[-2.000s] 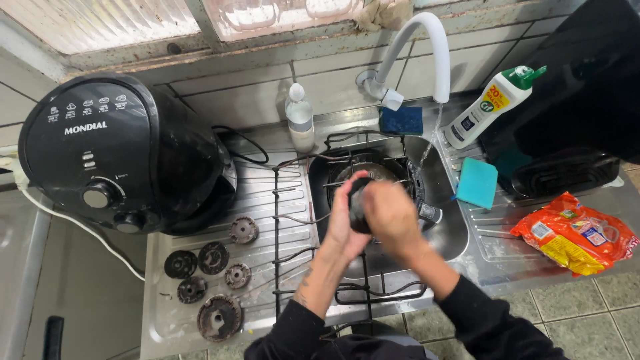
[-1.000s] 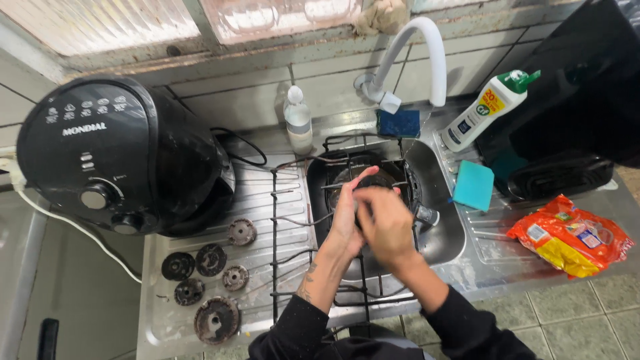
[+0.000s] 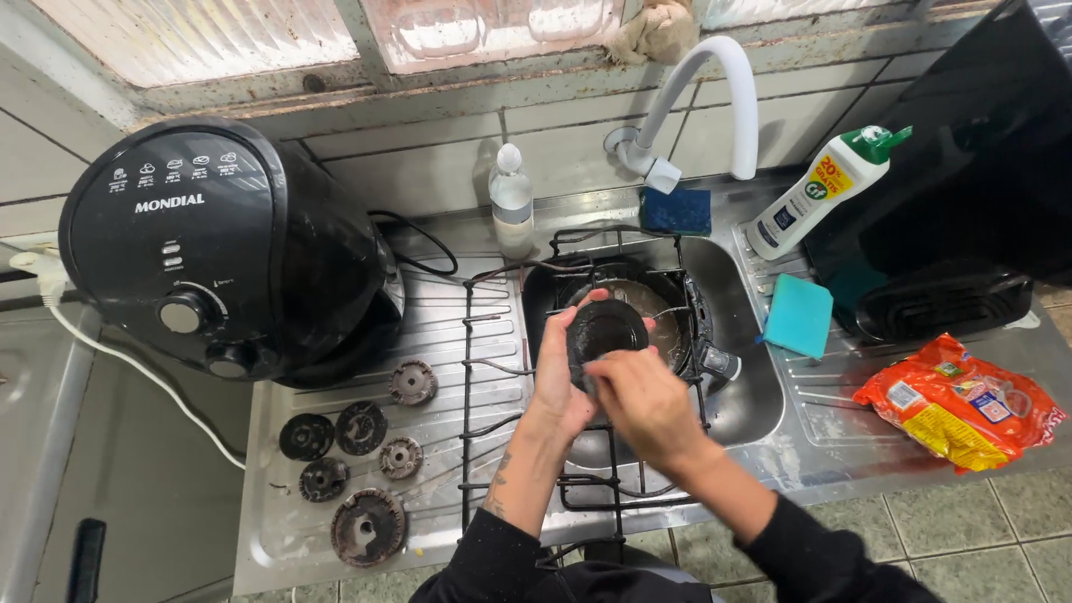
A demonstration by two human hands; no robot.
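Note:
Over the sink, my left hand (image 3: 559, 368) holds a round black burner cap (image 3: 610, 328) tilted toward me. My right hand (image 3: 649, 402) presses its closed fingertips on the cap's lower edge; a small greyish scrap, perhaps a scouring pad, shows at the fingertips. Beneath both hands a black wire stove grate (image 3: 615, 469) lies across the steel sink basin (image 3: 754, 402). A dark pan (image 3: 674, 322) with murky water sits in the basin under the grate. Several burner parts (image 3: 368, 526) lie on the drainboard at the left.
A black air fryer (image 3: 226, 268) stands at the left. Behind the sink are a clear bottle (image 3: 512, 201), a white faucet (image 3: 741, 100) and a dark blue sponge (image 3: 676, 211). At the right are a Cif bottle (image 3: 816, 193), a turquoise sponge (image 3: 799, 316), an orange packet (image 3: 963, 404) and a black panel (image 3: 930, 193).
The burner cap has been turned so its round face shows between my hands. My right hand has moved to its lower edge. Water ran from the faucet two seconds ago; no stream shows now.

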